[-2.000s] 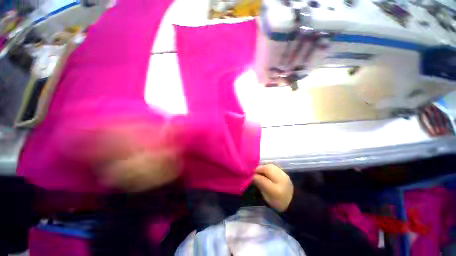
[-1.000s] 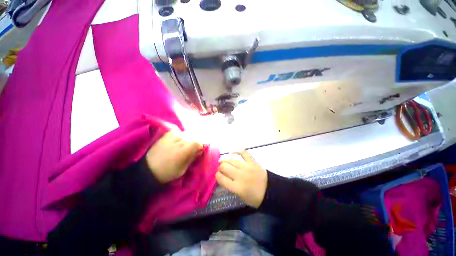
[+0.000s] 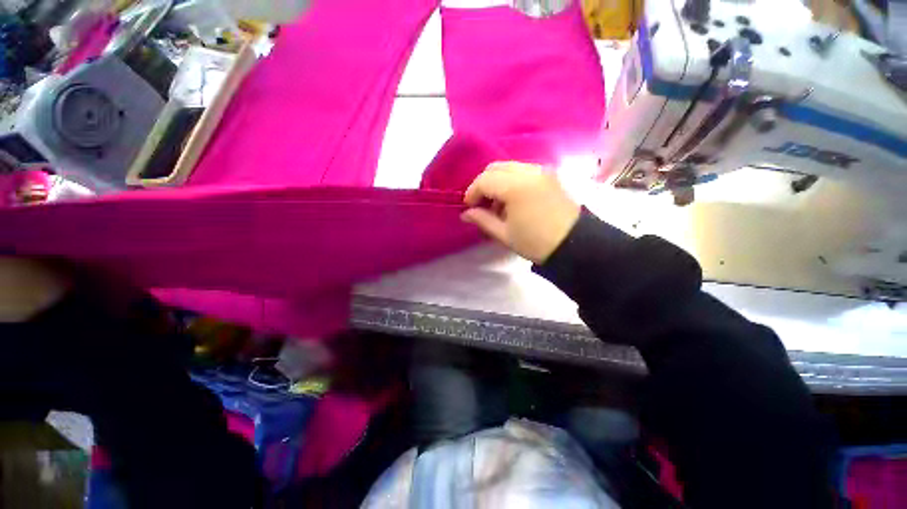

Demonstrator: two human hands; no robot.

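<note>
A long magenta garment panel (image 3: pixel 259 239) is stretched sideways across the table's front edge. My right hand (image 3: pixel 522 211) pinches its right end by the edge, left of the needle area. My left hand (image 3: pixel 30 288) is at the far left, cut off by the picture's edge and blurred, with the cloth beside it; its fingers are hidden. More magenta panels (image 3: pixel 318 89) lie flat behind, and another magenta piece (image 3: pixel 522 75) runs back beside the machine head, bunched near my right hand. The lockstitch machine (image 3: pixel 776 119) stands at right, its lamp glaring.
A shallow tan-rimmed tray (image 3: pixel 204 129) and a grey device with a round dial (image 3: pixel 90 119) stand at the back left. The ruler-like tape (image 3: pixel 477 326) runs along the table's front edge. A blue crate (image 3: pixel 283 423) with magenta cloth is below left.
The view has shifted left. My hands, close together near the needle a second ago, are now wide apart, with my left hand at the far left and the cloth drawn out between them.
</note>
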